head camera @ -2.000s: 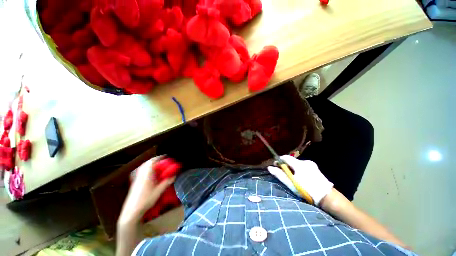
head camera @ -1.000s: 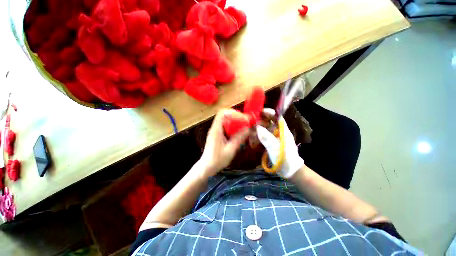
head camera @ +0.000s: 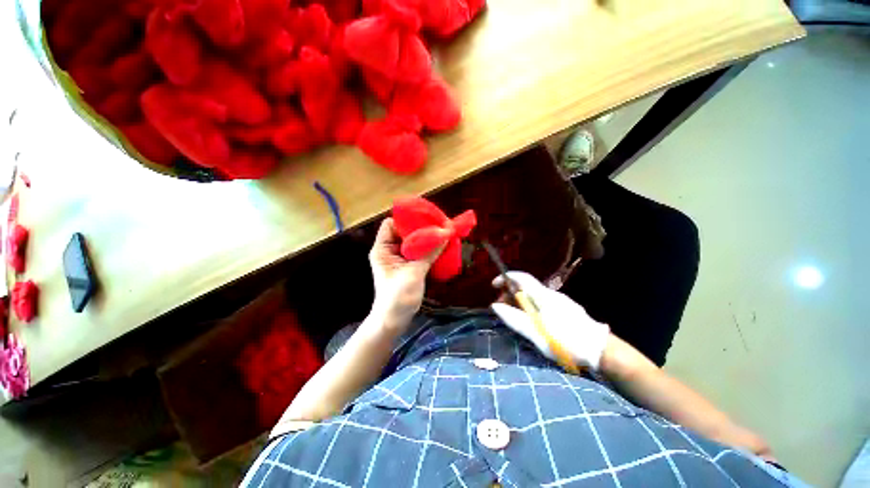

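My bare left hand (head camera: 396, 276) holds a red plush piece (head camera: 424, 240) by its lower left side, over the lap near the table edge. The piece shows several rounded lobes and a small tip at its right. My right hand (head camera: 558, 324), in a white glove, holds scissors (head camera: 536, 320) with yellow-orange handles. The blades point up and left, a short way to the right of the piece and apart from it. The far ends of the blades are dark and hard to make out.
A heap of red plush pieces (head camera: 277, 86) lies on the wood-grain table (head camera: 572, 71). A blue string (head camera: 329, 205) and smartphone (head camera: 80, 271) lie there too. A brown bin (head camera: 520, 205) stands between the knees. A cardboard box (head camera: 205, 386) with red pieces is under the table, lower left.
Two seconds ago my left hand was low over the box; one second ago both hands met around the plush piece. Now the scissors have moved down and away from it, and the piece is turned.
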